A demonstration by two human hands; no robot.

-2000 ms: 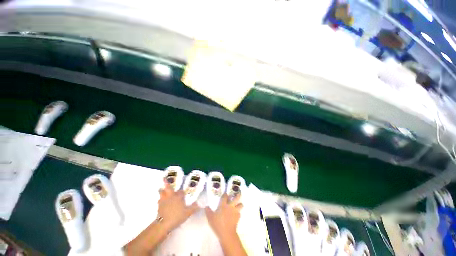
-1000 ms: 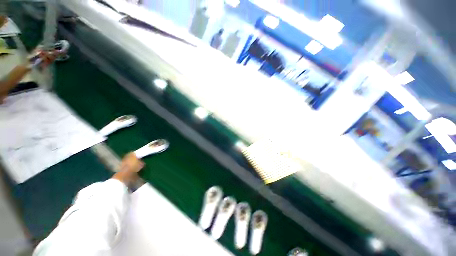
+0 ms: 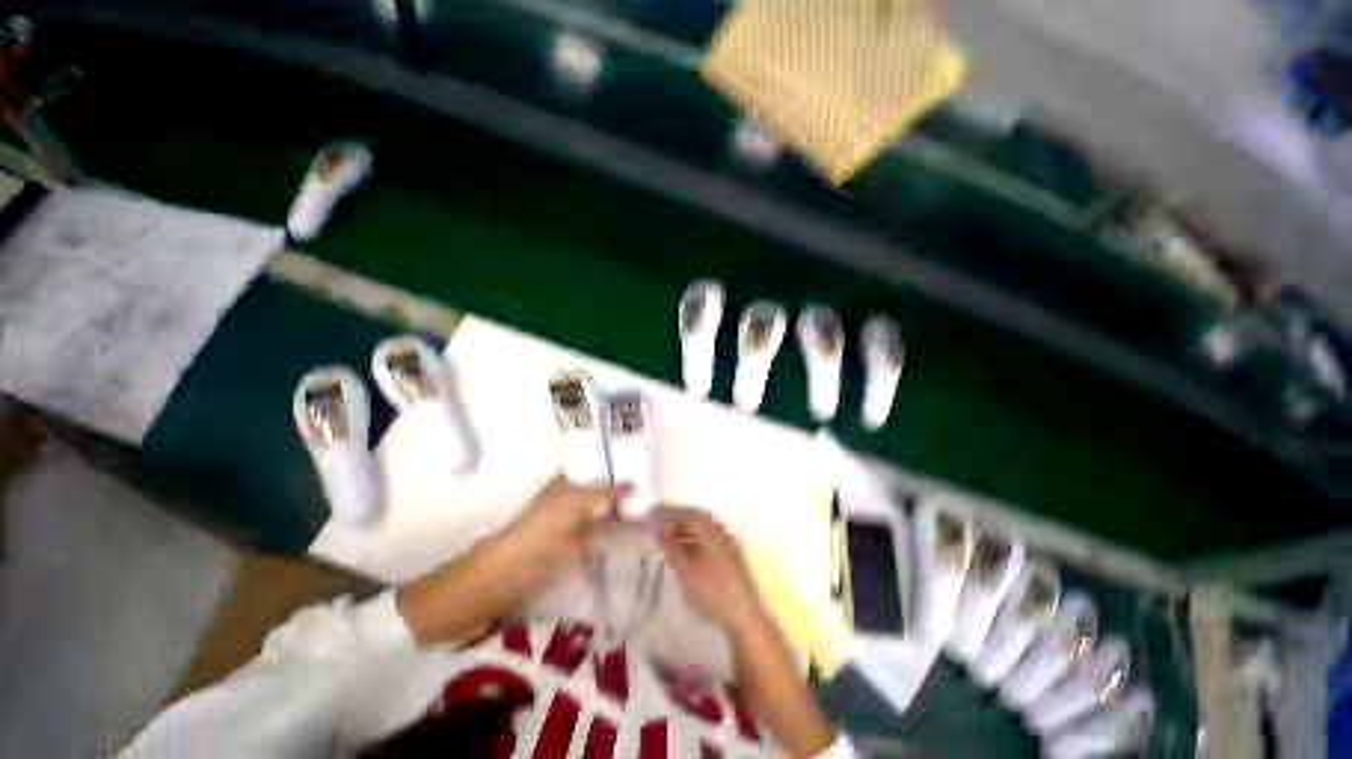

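Observation:
Two white handheld devices [image 3: 575, 423] [image 3: 629, 433] lie side by side on the white sheet [image 3: 519, 356], wide heads with display windows pointing away from me. My left hand [image 3: 561, 519] and my right hand [image 3: 706, 561] are at their handle ends, fingers closed around them. The fingers hide part of the handles, and blur hides the exact grip. Two more devices [image 3: 338, 445] [image 3: 427, 408] lie to the left, partly on the sheet. Several devices [image 3: 759, 356] stand in a row on the green belt beyond the sheet.
A smartphone [image 3: 873, 575] lies on paper at the right, beside a fan of several devices [image 3: 1034, 630]. One device [image 3: 329, 190] is on the belt [image 3: 504, 237] at the left. A printed sheet [image 3: 119, 297] lies left. A yellow dotted sheet [image 3: 838, 82] hangs above the belt.
The row of devices went from the white sheet onto the belt. My left hand reached to a device on the belt, then came back. Both hands are now at two devices on the sheet.

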